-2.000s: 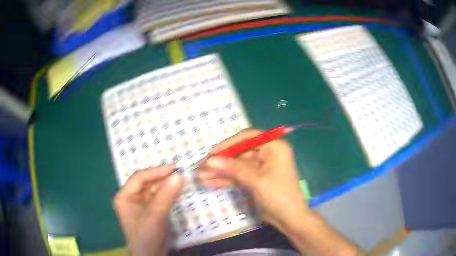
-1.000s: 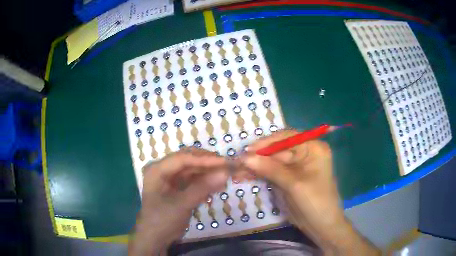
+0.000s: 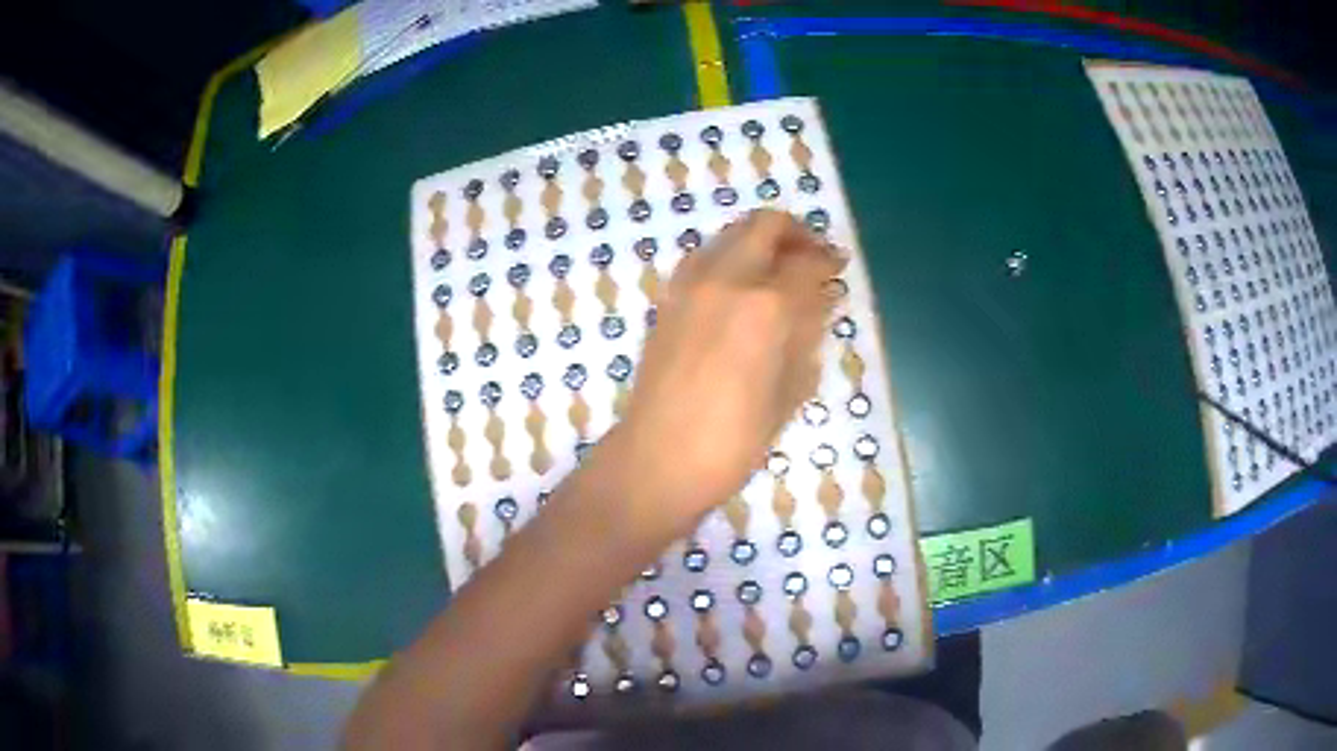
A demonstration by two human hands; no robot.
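The white slotted tray (image 3: 877,673) lies in front of me, with rows of tan dumbbell-shaped cutouts and small dark, silver-ringed discs at many cutout ends. My left hand (image 3: 748,330) reaches in from the lower left, over the tray's upper right part. Its fingers are bent close together near the tray's right edge. Whether they pinch a disc cannot be seen. The hand and forearm cover the tray's middle. My right hand and the red probe are out of view.
A loose shiny unit (image 3: 1016,264) lies on the green mat (image 3: 975,389). Another loaded tray (image 3: 1246,294) is at the right, with a dark wire (image 3: 1261,430) across it. A green label (image 3: 982,561) is beside the near tray. Yellow paper (image 3: 310,74) is at far left, a blue stool (image 3: 91,345) at left.
My left hand has moved from the tray's near middle up to its upper right. My right hand and the red probe have left the view. The camera view has shifted.
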